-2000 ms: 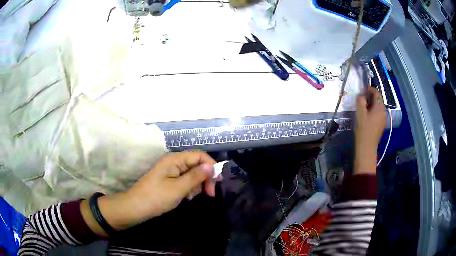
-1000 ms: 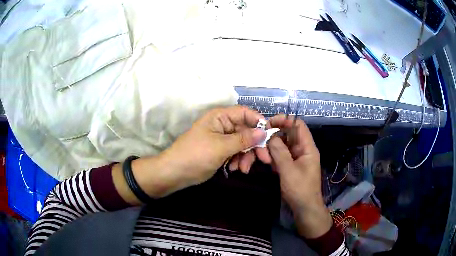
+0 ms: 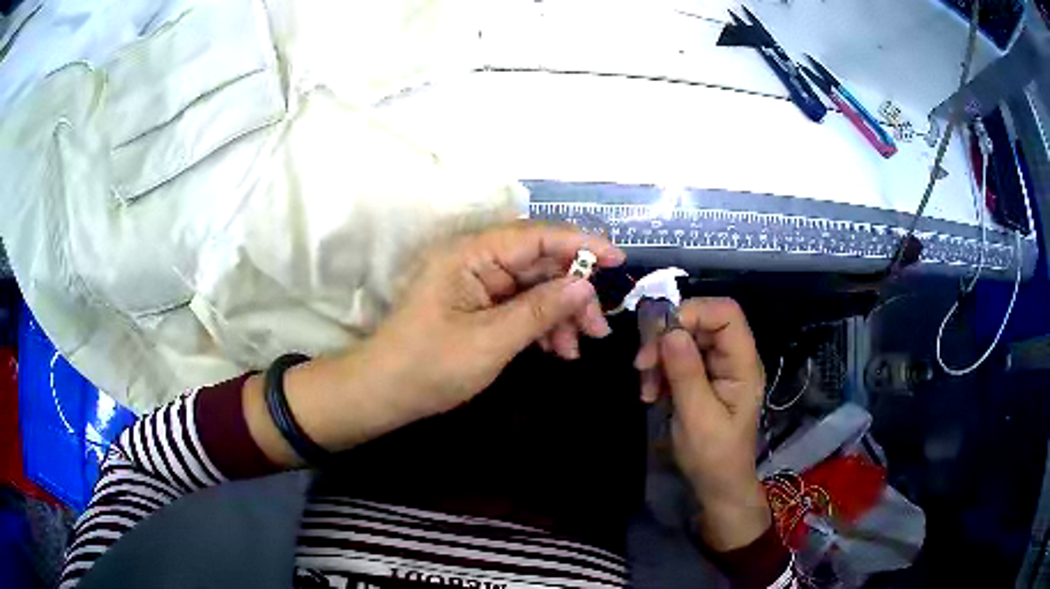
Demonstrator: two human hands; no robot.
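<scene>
My left hand (image 3: 443, 328), with a black band on the wrist, pinches a small white piece with dark spots (image 3: 584, 265), likely a cord stopper, between thumb and forefinger. My right hand (image 3: 714, 403) is to its right, a little apart, and grips a short dark grey tool (image 3: 656, 320), perhaps tweezers; the fingers partly hide it. A crumpled white scrap (image 3: 657, 285) is at the tool's upper end. A thin pale strand shows between the hands. The cream garment (image 3: 230, 219) lies on the table at left and hangs over its edge.
Two snips, one dark blue (image 3: 794, 86) and one blue and pink (image 3: 858, 119), lie on the table at upper right. A ruler strip (image 3: 737, 234) runs along the table edge. A plastic bag with red material (image 3: 846, 489) is lower right. A blue crate (image 3: 69, 426) is lower left.
My right hand came from the right table edge to my left hand, then moved slightly apart with the tool and white scrap. The small spotted piece stays in my left fingers. The view has shifted.
</scene>
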